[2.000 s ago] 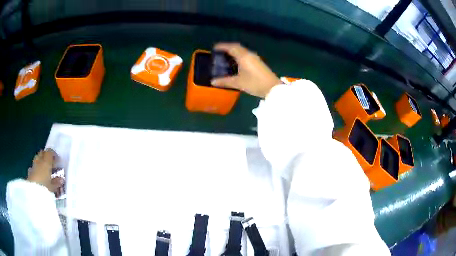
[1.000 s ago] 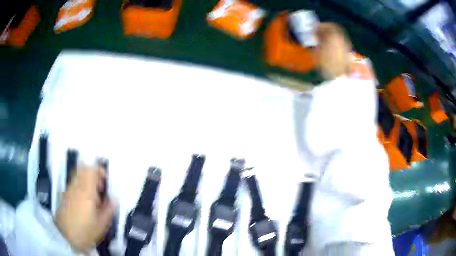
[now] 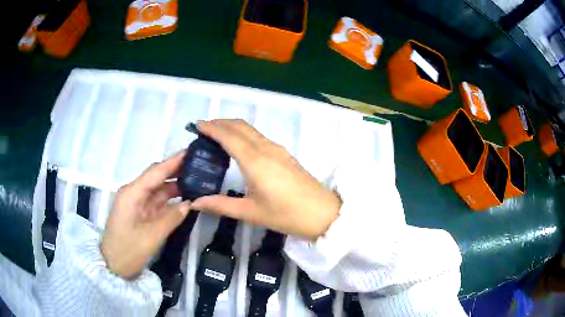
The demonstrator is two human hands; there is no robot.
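A black watch [image 3: 204, 167] is held between both of my hands above the middle of the white tray [image 3: 145, 117]. Faint printed text shows on its face. My left hand [image 3: 145, 210] grips its left and lower edge. My right hand [image 3: 266, 179] holds it from the right, fingers at its top and thumb at its bottom. Several black watches with white labels lie in the tray's near row, such as one below my hands [image 3: 217, 266]. My sleeves and hands partly cover that row.
Open orange boxes stand along the far side, one in the middle [image 3: 271, 31] and one with a white piece inside [image 3: 419, 74]. Orange lids lie between them, such as this lid [image 3: 356, 42]. More open boxes stand close together at the right [image 3: 452, 148].
My right hand has left the orange box, where a white piece now sits, and come back over the tray. My left hand has risen from the watch row. Both hands now hold a watch.
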